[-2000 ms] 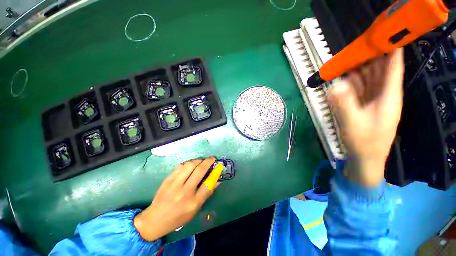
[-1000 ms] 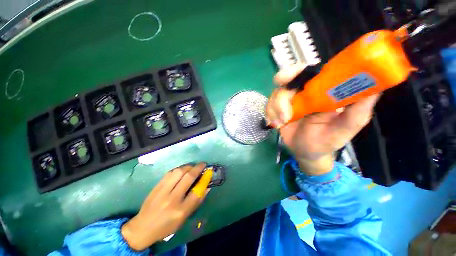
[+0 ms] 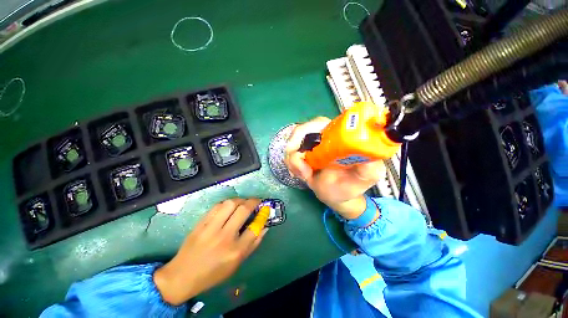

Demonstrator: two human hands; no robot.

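Note:
My left hand (image 3: 215,245) lies on the mat, its yellow-covered finger and thumb on a black electronic module (image 3: 274,212), holding it against the mat. My right hand (image 3: 339,177) is closed around the orange electric screwdriver (image 3: 355,141) above the screw dish (image 3: 280,158). The hand covers much of the dish and hides the driver tip. The foam tray (image 3: 144,153) stands to the left with modules in its pockets; its upper left pocket is empty.
A white slotted rack (image 3: 344,79) stands behind my right hand. Black stacked foam trays (image 3: 430,155) fill the right side. A coil spring (image 3: 492,59) runs from the driver to the upper right. A blue sleeve of another person (image 3: 554,121) shows at the right edge.
My right hand has carried the screwdriver left from over the rack to the screw dish and turned it more upright. My left hand stays on the module. The coil spring has come into view.

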